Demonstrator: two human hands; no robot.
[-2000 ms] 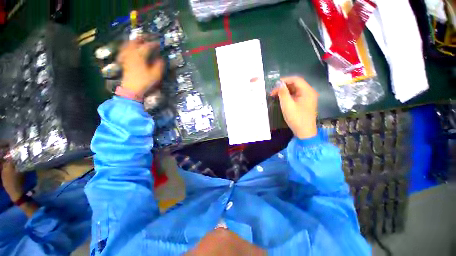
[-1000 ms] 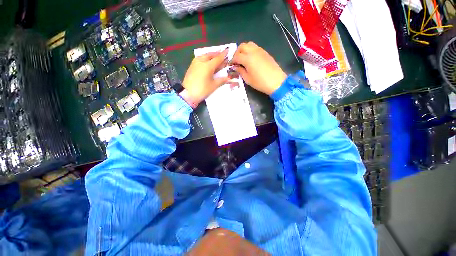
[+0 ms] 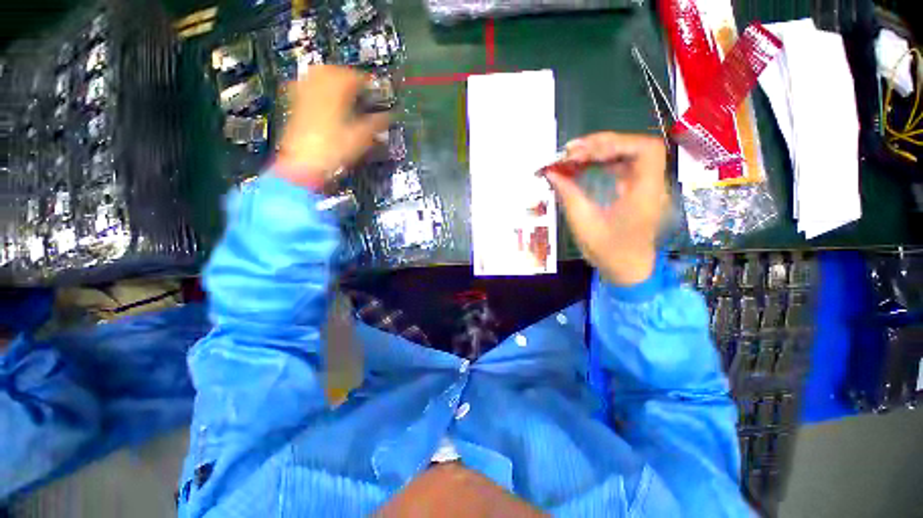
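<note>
My left hand [image 3: 329,121] is blurred over the clear blister tray [image 3: 430,162] with silver and blue circuit board modules [image 3: 243,96]; I cannot tell whether it holds anything. A white backing strip [image 3: 511,142] lies upright in front of me, with small brown-orange foil pieces [image 3: 538,243] at its lower right. My right hand [image 3: 615,202] is at the strip's right edge. Its thumb and index finger pinch a small reddish-brown foil piece [image 3: 552,169].
Stacked blister trays [image 3: 81,152] stand at the far left. Tweezers [image 3: 653,89], red strips [image 3: 719,132], a clear bag [image 3: 729,212] and white liners [image 3: 820,132] lie at right. A lower tray [image 3: 764,324] sits below the bench edge. Another person's blue sleeve [image 3: 111,374] shows at lower left.
My hands, together over the strip's upper end a second ago, are now apart. The left has moved over the tray, and the right is at the strip's right edge with a foil piece. The view has shifted.
</note>
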